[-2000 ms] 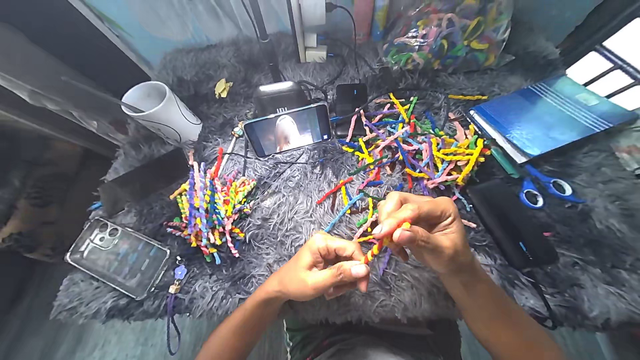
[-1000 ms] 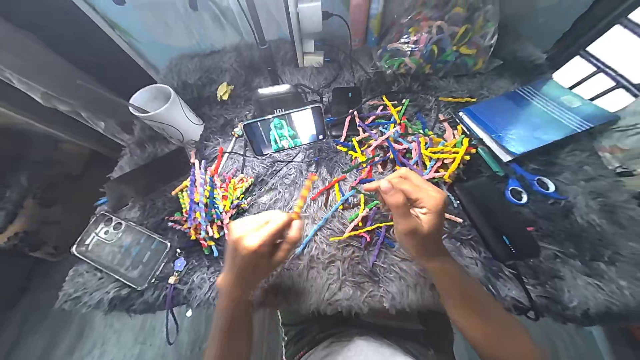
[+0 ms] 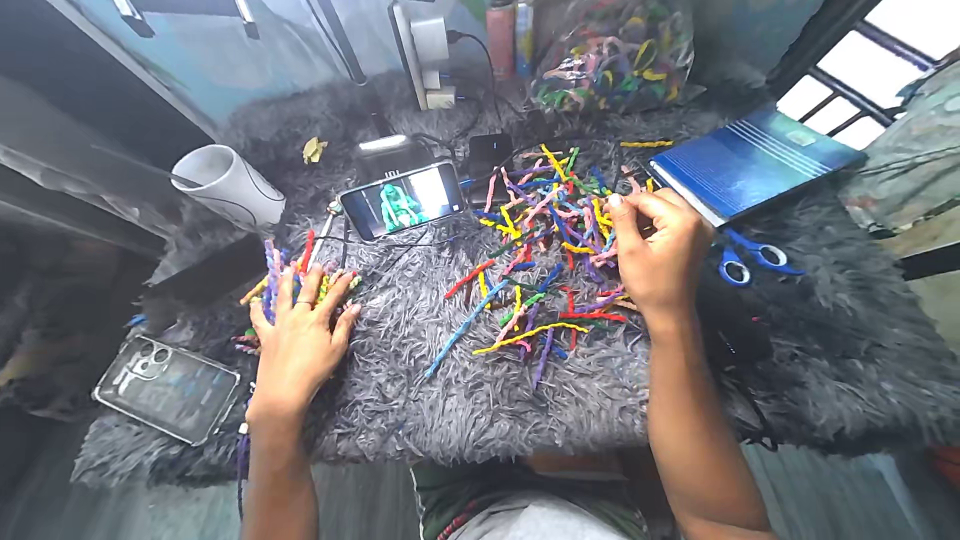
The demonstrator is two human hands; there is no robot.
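Note:
My left hand (image 3: pixel 300 337) lies palm down, fingers spread, over a bundle of twisted multicoloured strands (image 3: pixel 271 274) on the left; the hand hides much of the bundle. My right hand (image 3: pixel 660 244) is raised at the right edge of a loose pile of coloured fuzzy strips (image 3: pixel 555 210), its thumb and index finger pinched near yellow strips. Whether a strip is between them cannot be told. A light blue strip (image 3: pixel 466 328) and a yellow strip (image 3: pixel 529 339) lie at the pile's near side, on grey shaggy fabric (image 3: pixel 390 405).
A smartphone (image 3: pixel 403 201) showing a picture leans mid-table. A white cup (image 3: pixel 229 187) and a clear phone case (image 3: pixel 166 390) are at left. Blue-handled scissors (image 3: pixel 757 256), a blue notebook (image 3: pixel 757 161) and a black device (image 3: pixel 727 330) lie right. A plastic bag of strips (image 3: pixel 615 60) stands behind.
My left hand has moved left onto the bundle, and the red-and-yellow twisted piece it held is no longer visible. My right hand has moved away to the right side of the pile.

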